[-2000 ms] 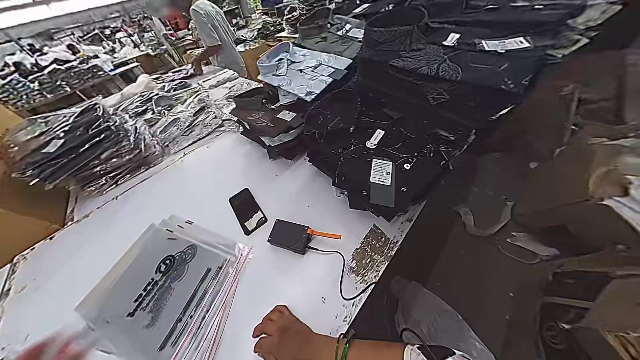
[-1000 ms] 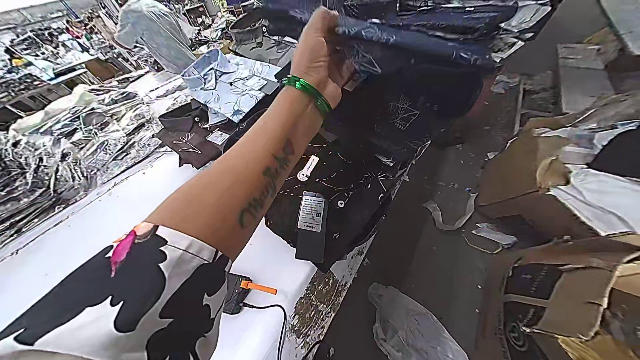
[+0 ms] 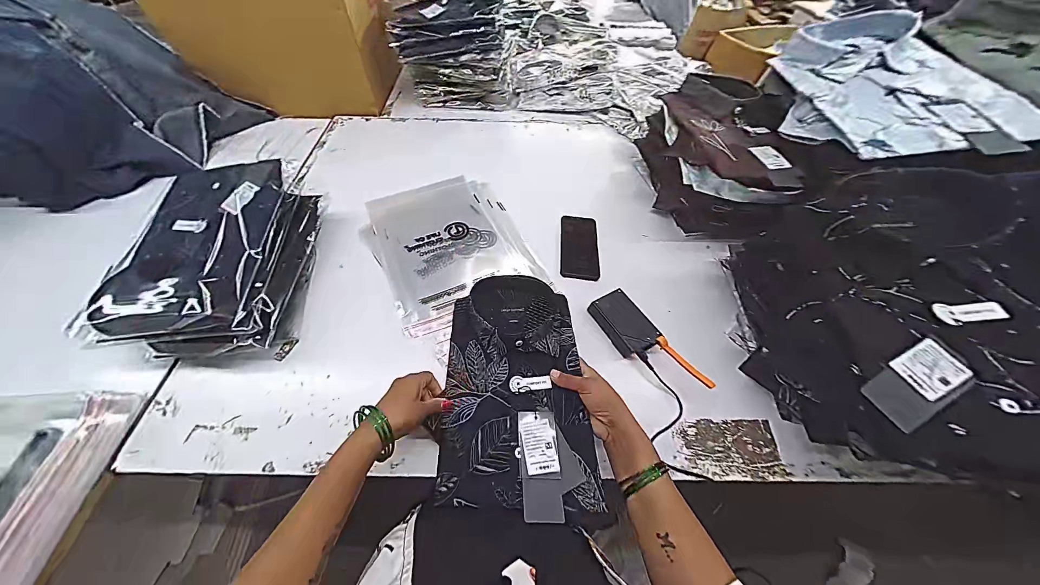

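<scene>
A folded dark shirt with a leaf print [image 3: 487, 366] is held upright-collared in front of me, over the table's front edge. My left hand [image 3: 414, 400] pinches its left side, and my right hand [image 3: 597, 398] grips its right side with the thumb on the front. A white label and a hanging tag [image 3: 539, 443] lie on the shirt's front. Just behind its collar is a stack of clear printed plastic bags [image 3: 443, 244], partly covered by the shirt.
Bagged dark shirts [image 3: 203, 252] lie left on the white table [image 3: 357, 162]. A black phone [image 3: 579, 248] and a black box with an orange strap [image 3: 624, 322] and cable lie right of the bags. Folded dark shirts [image 3: 861, 325] fill the right; a cardboard box [image 3: 284, 49] stands behind.
A hand that was lifting a dark shirt at the right-hand pile a second ago is gone from there. Both hands now hold a leaf-print shirt in front of me. The view has swung left.
</scene>
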